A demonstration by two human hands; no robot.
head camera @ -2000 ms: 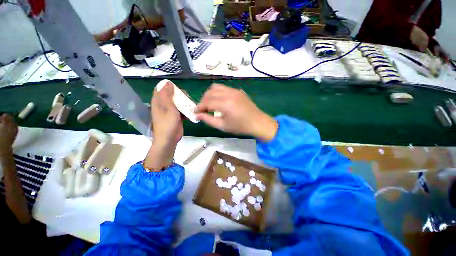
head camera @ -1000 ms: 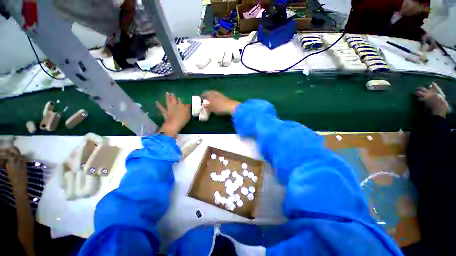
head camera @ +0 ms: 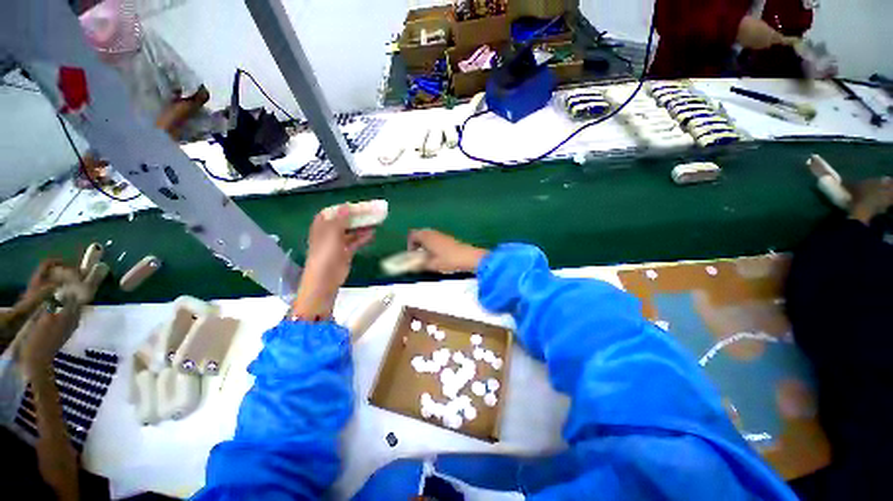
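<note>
My left hand (head camera: 336,243) holds a cream housing (head camera: 368,213) above the near part of the green belt. My right hand (head camera: 438,251) is to its right, blurred, with its fingers on a second cream housing (head camera: 403,261) over the belt's near edge. The two housings are apart. The brown cardboard tray (head camera: 385,373) with many loose white discs (head camera: 452,380) sits on the white bench below my hands. Another housing (head camera: 370,317) lies on the bench between my left forearm and the tray.
Cream housings (head camera: 177,367) are clustered on the bench at left. A perforated metal post (head camera: 186,186) slants at left. A small dark part (head camera: 392,439) lies near the tray. A cardboard sheet (head camera: 720,342) is at right. Other workers' hands are at both sides. Housings ride the belt (head camera: 558,217).
My hands have come back from the belt's middle, where they met at the housings, and are now apart, each with one. At right, another person's arm has moved a little.
</note>
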